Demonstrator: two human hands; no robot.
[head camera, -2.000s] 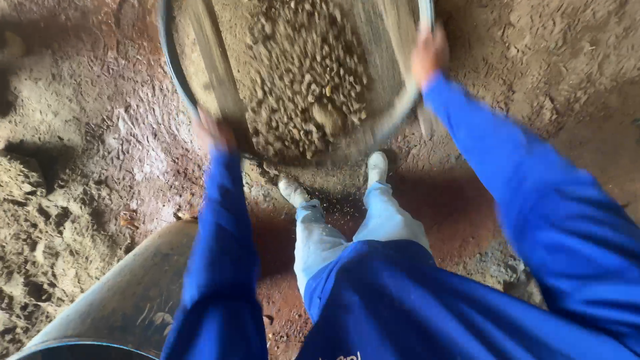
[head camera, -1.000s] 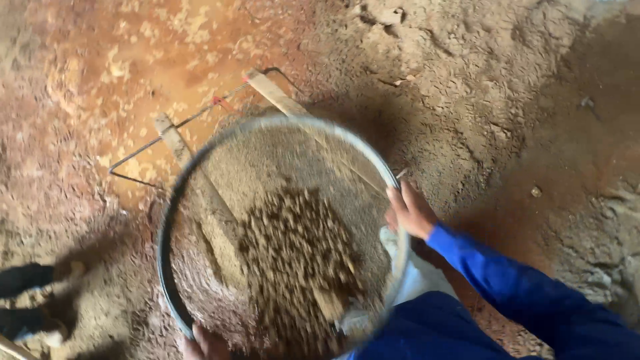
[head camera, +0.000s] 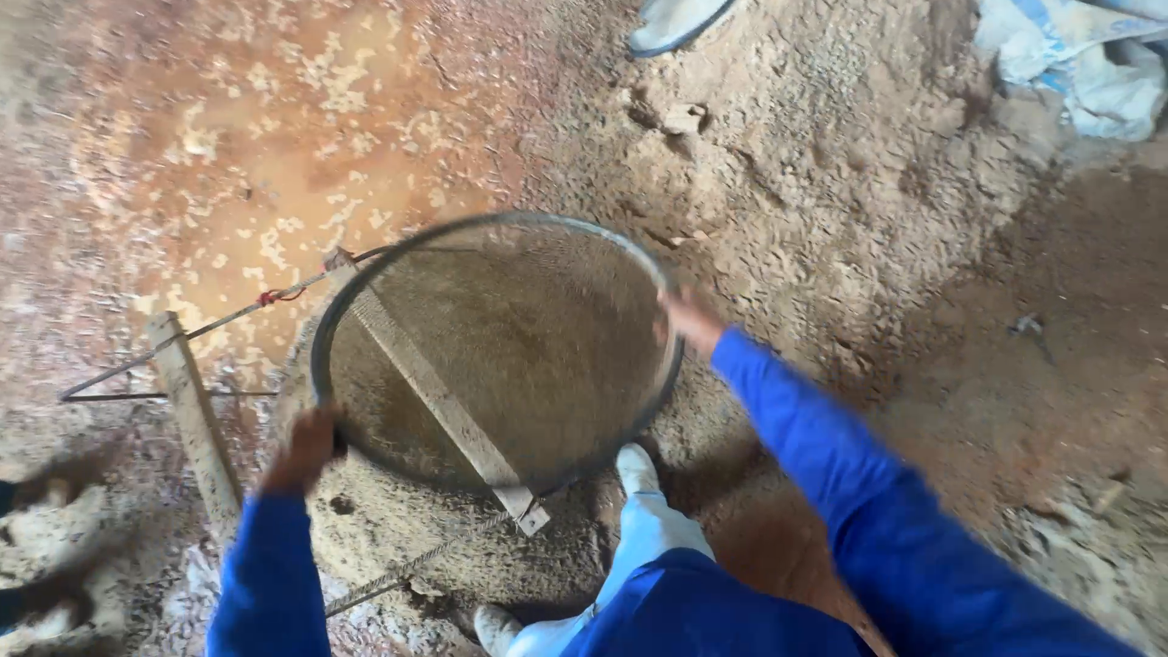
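Note:
A large round sieve (head camera: 566, 365) with a dark rim and fine mesh spans the middle of the view, with no lumps on its mesh. My left hand (head camera: 306, 447) grips the rim at its lower left, and my right hand (head camera: 691, 319) grips it at the right. Through the mesh a wooden slat (head camera: 438, 397) shows beneath, its lower end sticking out past the rim. A second wooden slat (head camera: 196, 420) lies to the left. A bent metal rod frame (head camera: 228, 319) with a red tie runs by the slats. Sifted material (head camera: 392, 520) lies on the ground below.
My shoes (head camera: 637, 470) stand just below the sieve. Orange muddy water (head camera: 319, 164) covers ground at the upper left. White sacks (head camera: 1095, 73) lie at the upper right, and a pale rounded object (head camera: 675, 23) at the top edge. Another person's feet (head camera: 55, 547) show at the left, blurred.
The brown lumps that lay on the sieve in the earlier frames are gone from it. The sieve remains in both hands. The view has shifted widely.

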